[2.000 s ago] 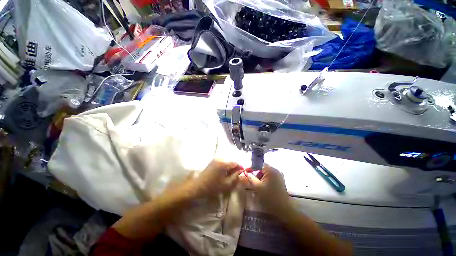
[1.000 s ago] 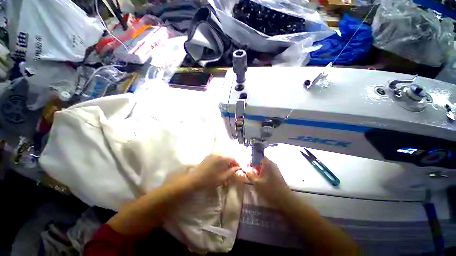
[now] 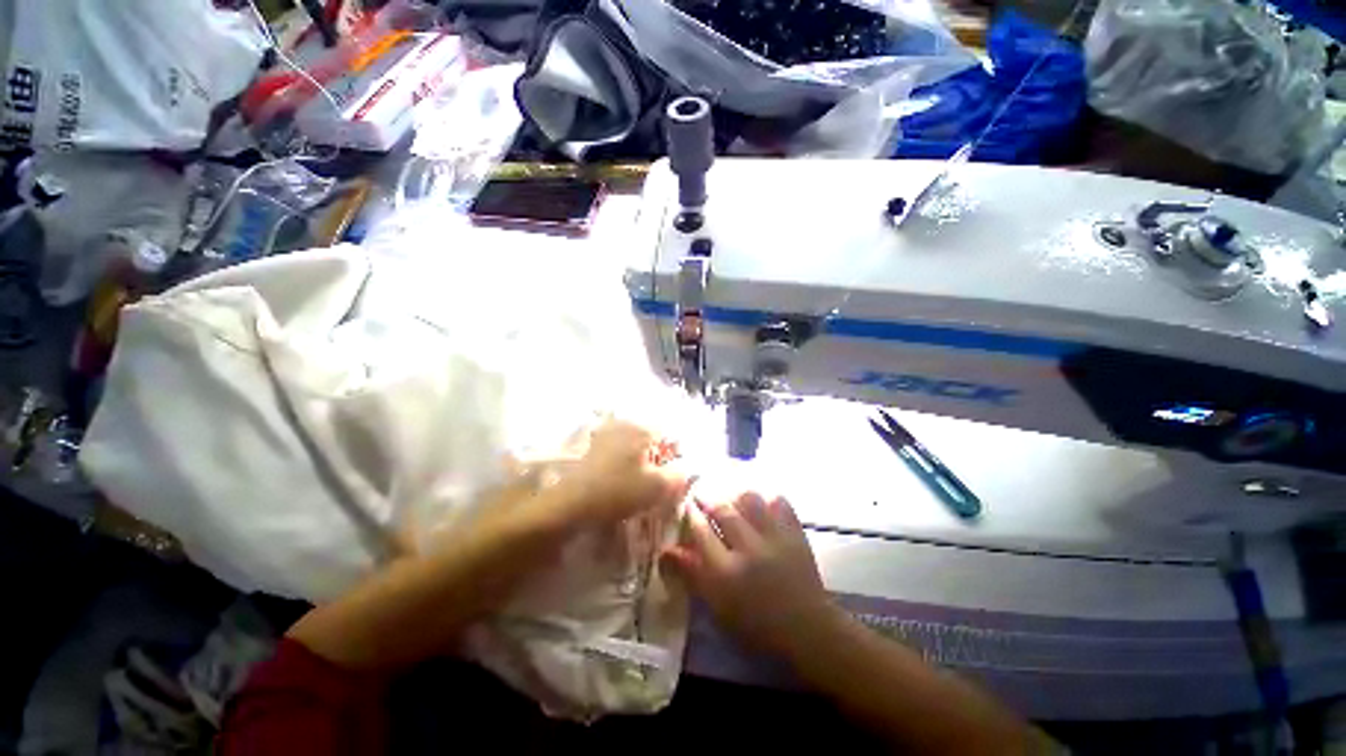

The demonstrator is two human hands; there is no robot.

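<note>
The cream garment (image 3: 354, 414) lies heaped left of the needle, its near part hanging over the table's front edge. My left hand (image 3: 613, 480) grips the cloth just left of the needle area, with a reddish glow at its fingertips. My right hand (image 3: 746, 561) has its bent fingers on the garment's right edge, close to my left fingertips, in front of the presser foot area. A short white strip (image 3: 626, 650) lies on the garment. The white sewing machine (image 3: 945, 281) stands behind my hands. Bright glare hides the needle point.
Teal-handled snips (image 3: 927, 465) lie right of the needle on the white table. A smartphone (image 3: 539, 203) lies behind the cloth. Plastic bags, a blue bag (image 3: 1004, 96) and dark cloth crowd the back. A ruler-marked strip (image 3: 945, 641) runs along the front edge.
Both hands have come away from under the needle, towards me and slightly left, with the cloth edge. My right fingers are more spread. The whole view has shifted a little.
</note>
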